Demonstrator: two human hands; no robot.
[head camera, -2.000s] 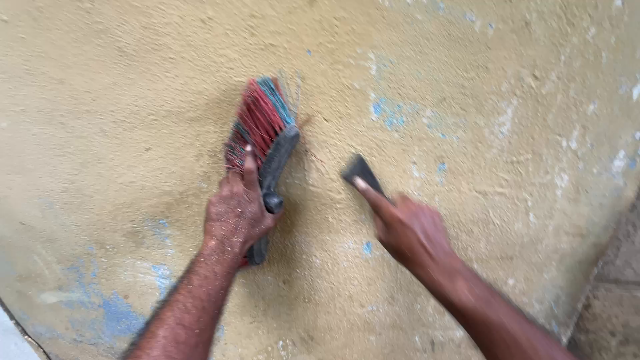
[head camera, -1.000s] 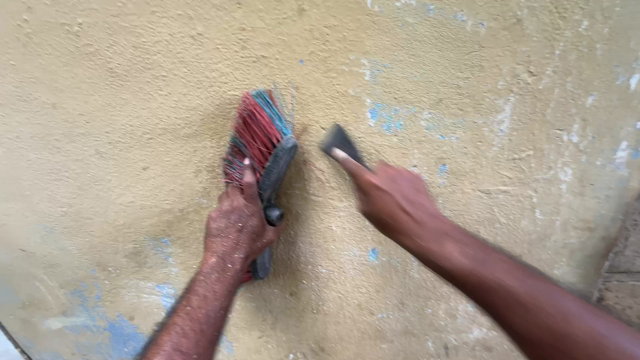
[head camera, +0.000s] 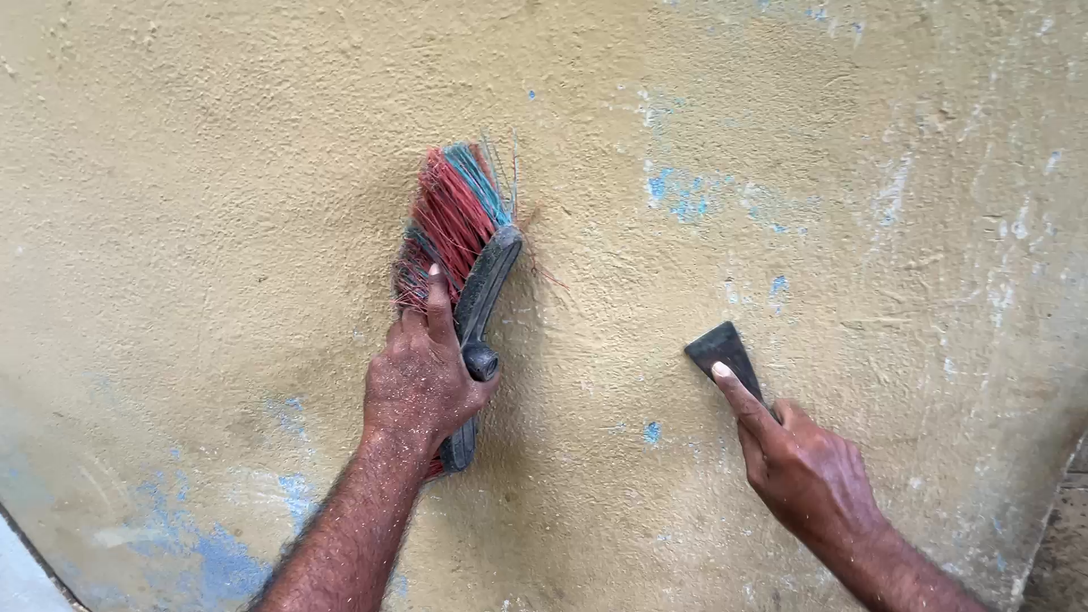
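Note:
My left hand (head camera: 421, 374) grips a broom head (head camera: 480, 289) with a dark plastic body and red and teal bristles. The bristles point up and to the left, and one finger lies over them. In my right hand (head camera: 803, 459) is a paint scraper (head camera: 727, 353) with a dark flat blade, its index finger laid along the blade. The blade is at the surface of a rough yellow painted wall (head camera: 595, 527), right of the broom head. Pale specks cover my left hand and forearm.
Blue paint patches (head camera: 225, 561) show on the wall at the lower left, with smaller blue and whitish spots at the upper right. A pale surface (head camera: 25, 569) is in the bottom left corner. Brownish paving (head camera: 1062, 544) lies past the wall's edge at the lower right.
My right hand, with the scraper, first moved up and left towards the broom head, and is now lower and further right. My left hand keeps its hold on the broom head.

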